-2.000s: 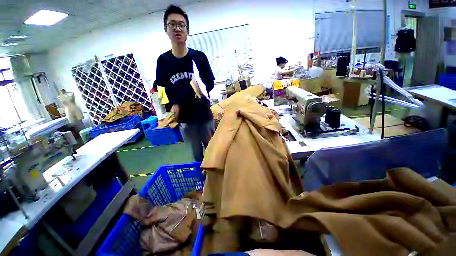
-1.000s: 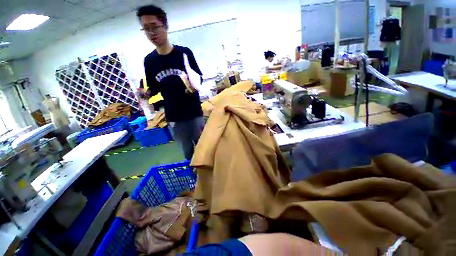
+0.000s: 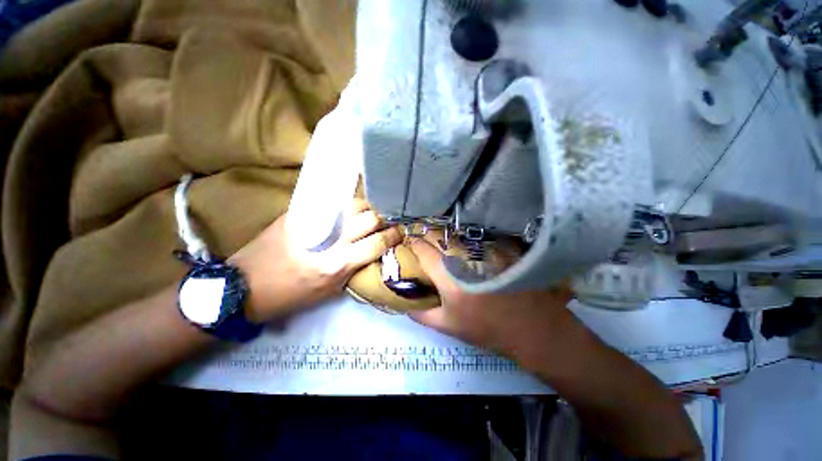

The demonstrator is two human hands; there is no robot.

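The camel-brown coat lies in folds over the left of the machine table, with a white cord on it. My left hand, with a watch on the wrist, presses coat cloth beside the presser foot. My right hand rests on the cloth just right of it, its fingertips close to my left ones. Between them show a white cord and a dark toggle button. The white machine head hides the cloth behind and part of my right hand.
A ruler scale runs along the front edge of the white table. Dark scraps lie at the right. A red-rimmed tray shows below the table's right end. A bright white piece stands against the machine head's left side.
The view has swung from the room, with the standing person and blue crates, down to the sewing machine. Both my hands are now in view on the cloth.
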